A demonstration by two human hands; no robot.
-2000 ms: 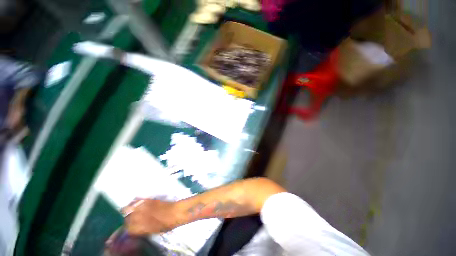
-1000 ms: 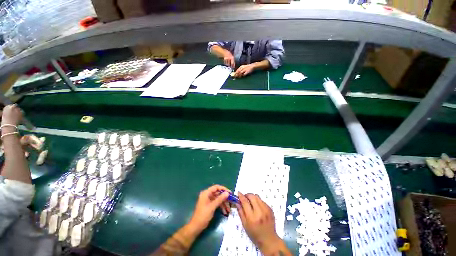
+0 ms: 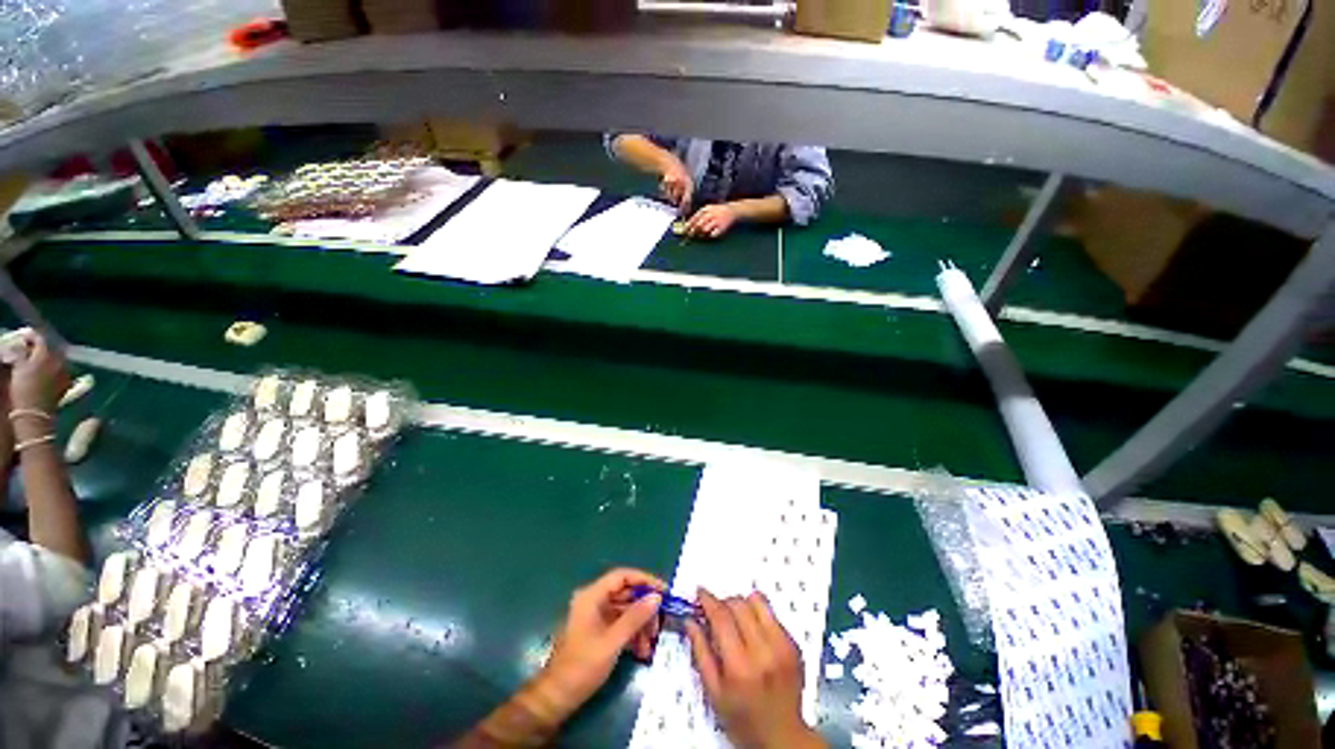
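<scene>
My left hand [image 3: 597, 632] and my right hand [image 3: 750, 653] meet over the white adhesive pad sheet [image 3: 798, 563]. Between their fingertips is a small blue pen-like tool [image 3: 674, 603], held by both hands. Whether a tiny pad is also in the fingertips cannot be told. The sheet lies on the green bench with rows of small dark marks. A loose heap of small white backing papers [image 3: 896, 680] lies right of the sheet.
Bubble wrap with rows of cream housings [image 3: 271, 495] lies at left. Spare adhesive sheets [image 3: 1057, 615] lie at right, beside a parts box [image 3: 1288, 680] and a yellow tool [image 3: 1146, 726]. A pale tube [image 3: 1010, 384] leans by the shelf post. People's hands work at far left and across the conveyor.
Two seconds ago the blurred view faced the right side; it now faces the bench. Since one second ago, both hands stay together at the blue tool. The cream piece on the belt sits slightly further left.
</scene>
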